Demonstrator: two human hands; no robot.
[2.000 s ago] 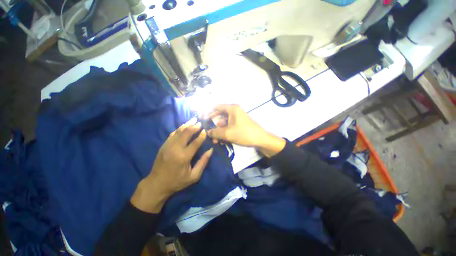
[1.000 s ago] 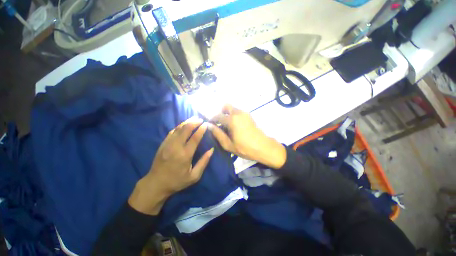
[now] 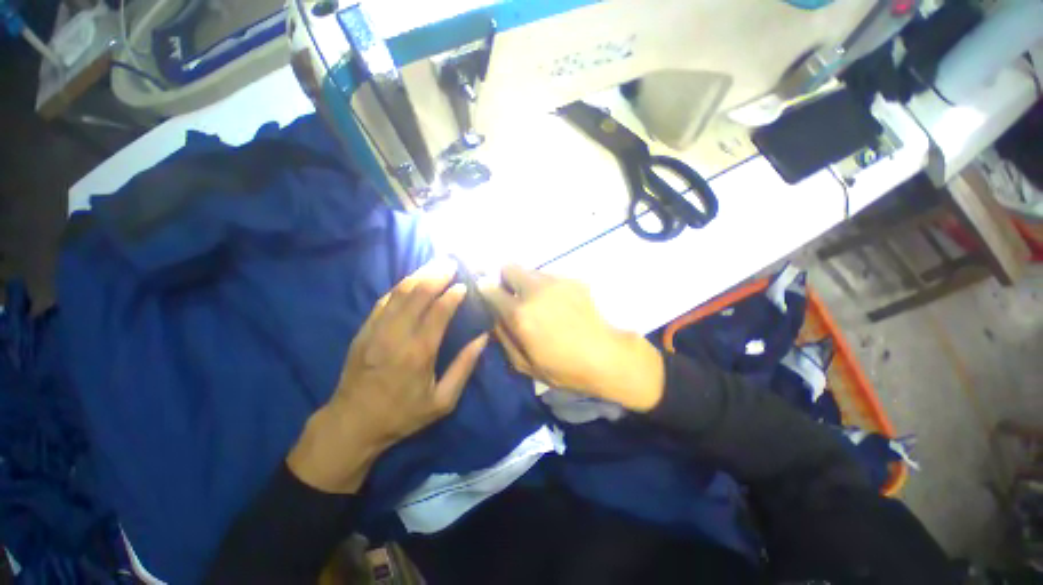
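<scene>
A navy garment piece point(image 3: 217, 297) is spread left of the needle and hangs over my lap, with a pale strip point(image 3: 475, 486) along its lower edge. My left hand point(image 3: 395, 371) lies on the cloth, fingertips pressing beside a narrow dark seam edge point(image 3: 471, 280). My right hand point(image 3: 572, 337) pinches that seam edge from the right, just below the lamp glow. The white sewing machine point(image 3: 560, 69) has its head above my fingertips. The needle and presser foot are lost in the glare.
Black shears point(image 3: 669, 197) lie under the machine arm. A flat black pad point(image 3: 818, 135) is right of them. An orange crate point(image 3: 852, 383) with navy and white pieces stands below the table at right. Navy pieces point(image 3: 46, 457) hang at far left.
My right hand has moved slightly down and right along the seam edge, its fingers now more folded. My left hand stays nearly in place. The view has shifted slightly.
</scene>
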